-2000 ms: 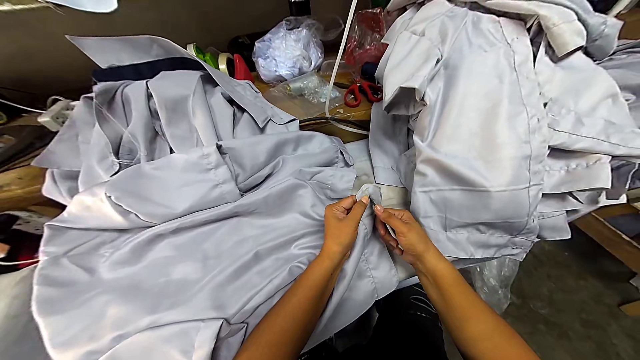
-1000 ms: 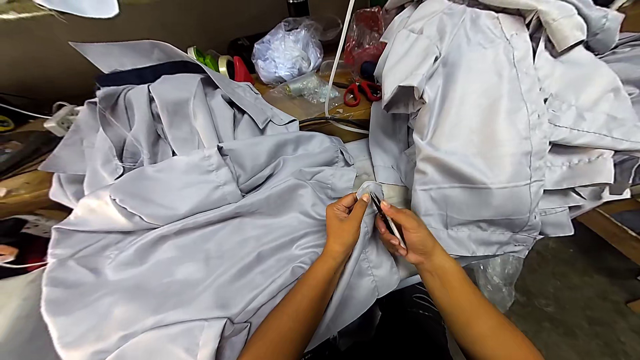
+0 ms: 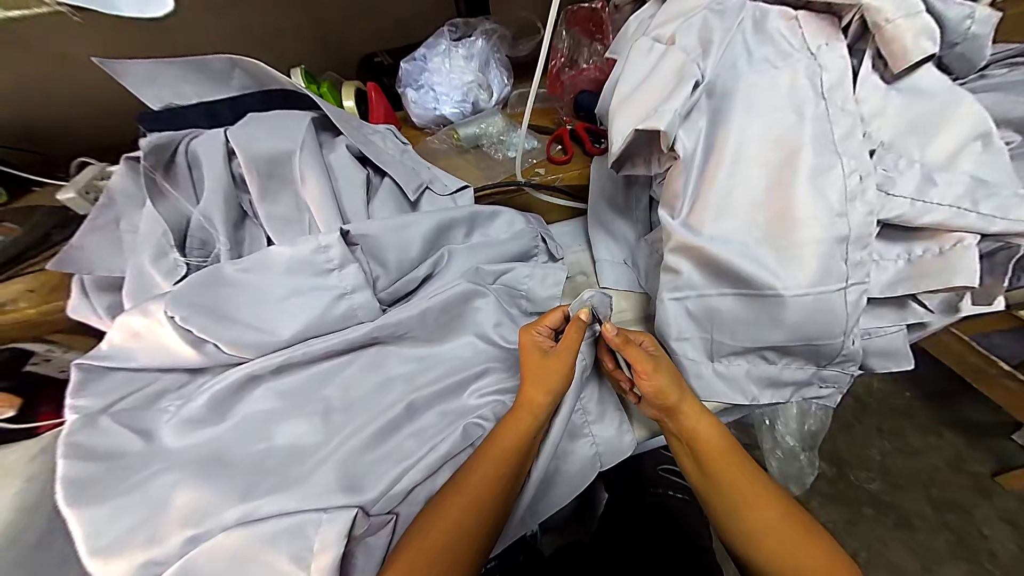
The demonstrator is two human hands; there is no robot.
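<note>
A light grey shirt lies spread over the left and middle of the work surface. My left hand pinches a small rounded edge of its cloth between thumb and fingers. Close beside it, my right hand is closed on a slim pointed tool, whose dark tip touches the cloth by my left thumb. The fingers hide much of the tool, so its exact kind cannot be told.
More grey shirts are piled at the right. Behind lie red-handled scissors, a plastic bag with white contents, tape rolls and a white cord. A power strip is at the left.
Two seconds ago no tool showed clearly in my right hand; one second ago a slim dark and light tool showed there. It now lies closer within the fingers. My left hand keeps its pinch.
</note>
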